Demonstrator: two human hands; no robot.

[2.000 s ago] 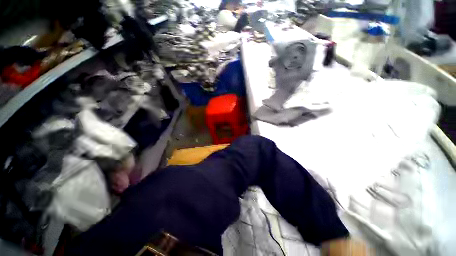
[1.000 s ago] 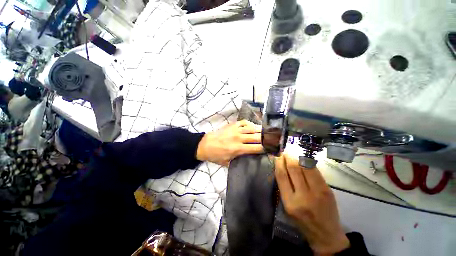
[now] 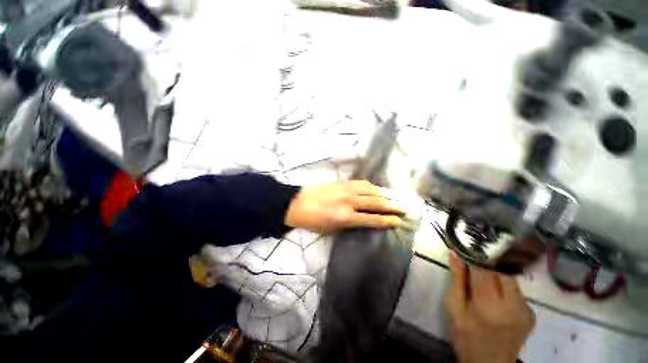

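Note:
The dark grey panel (image 3: 362, 291) runs lengthwise before the sewing machine head (image 3: 490, 191). It lies over the white quilted jacket body (image 3: 281, 269), which has dark lines. My left hand (image 3: 348, 205) holds the grey panel down from the left, fingers stretched toward the needle area. Its thumb is hidden. My right hand (image 3: 490, 308) is at the lower right, fingers bent and touching or close to the lower front of the head. Blur hides its fingertips and anything between them. The needle and presser foot cannot be made out.
Red-handled scissors (image 3: 586, 280) lie under the machine arm at the right. A blurred grey machine part with a round disc (image 3: 89, 60) stands at the upper left. A red object (image 3: 121, 198) is beside my left sleeve. More white fabric spreads behind the work.
The view has shifted, and the machine head appears farther right. My right hand has moved right and down, away from the fabric and my left hand. My left hand stays on the grey panel.

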